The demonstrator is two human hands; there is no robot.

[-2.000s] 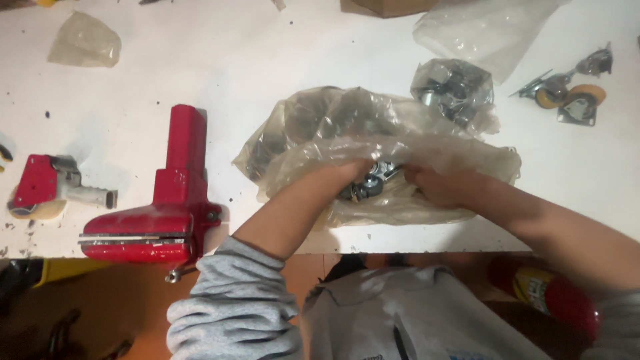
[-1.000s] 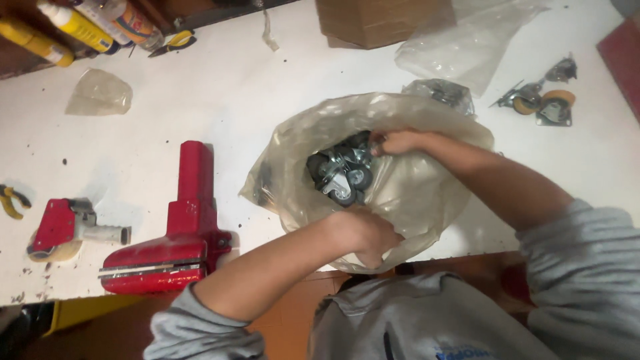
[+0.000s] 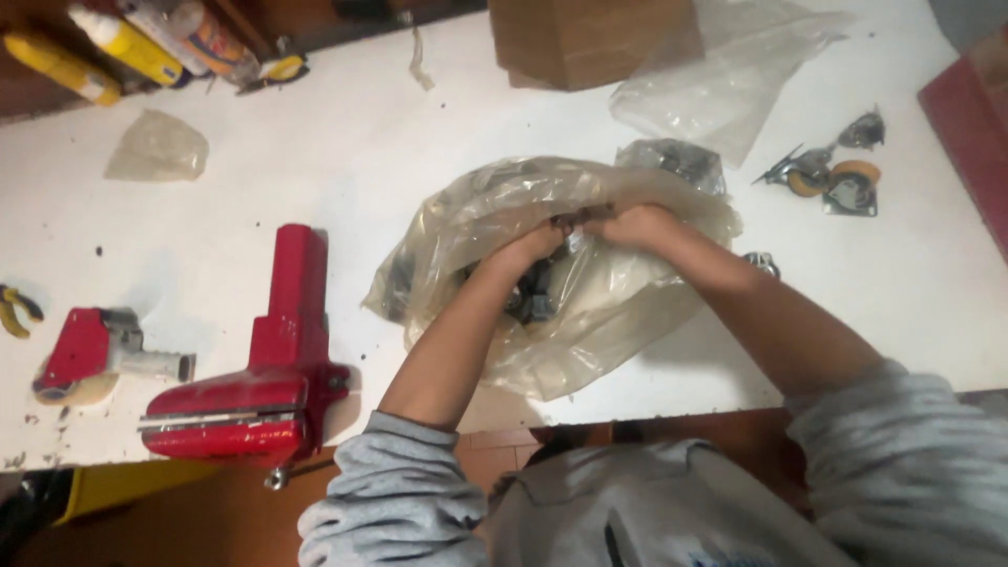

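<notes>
A large translucent plastic bag [image 3: 598,331] lies on the white workbench with its mouth toward me. Dark and metallic caster wheels [image 3: 531,295] show inside it. My left hand [image 3: 543,240] reaches into the mouth, its fingers at some small metal parts and partly hidden. Close beside it, my right hand [image 3: 638,224] is also in the opening, fingertips near the same parts; what each one grips is unclear. Behind the large bag sits a smaller clear bag of metal parts [image 3: 685,161]. One metal piece [image 3: 761,264] lies by my right forearm.
A red bench vise [image 3: 236,409] stands at the front edge, left of the bag. Further left are a tape dispenser [image 3: 94,354] and pliers [image 3: 16,311]. Casters with orange wheels [image 3: 850,185] lie at right. A cardboard box [image 3: 591,39], an empty-looking plastic bag [image 3: 709,79] and bottles [image 3: 126,47] are behind.
One second ago my hands were apart on the bag's rim, with its mouth wide. Now they are close together inside the opening, and the bag's far side folds over. A metal piece now shows beside my right forearm.
</notes>
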